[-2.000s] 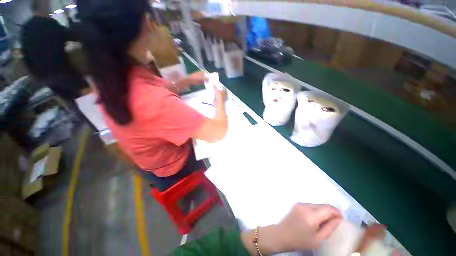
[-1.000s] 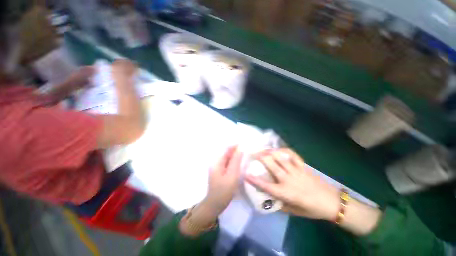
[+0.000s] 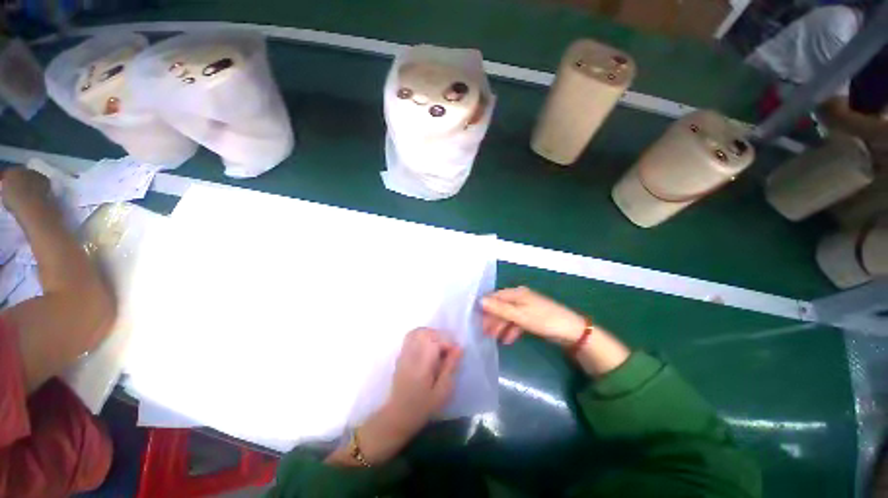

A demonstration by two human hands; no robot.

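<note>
A stack of white wrapping sheets (image 3: 292,311) lies on the green worktop, glaring bright. The top sheet's right part looks thin, creased and slightly raised. My left hand (image 3: 425,374) is over this part with its fingers curled; whether it grips the sheet is hidden. My right hand (image 3: 534,316) has its fingertips on the sheet's right edge. A wrapped canister (image 3: 433,126) stands on the belt beyond the stack, its face showing at the top.
Two wrapped canisters (image 3: 219,102) stand on the belt (image 3: 341,107) at the left. Bare tan canisters (image 3: 584,102) are at the right, some tilted. A pale rail (image 3: 604,267) edges the belt. A neighbour's arm (image 3: 68,258) is left, by a red stool (image 3: 204,467). Another person (image 3: 813,49) is far right.
The view has turned right. The canister that was between my hands is out of them, and a wrapped one now stands on the belt beyond the stack. My hands are now at the sheets' right edge.
</note>
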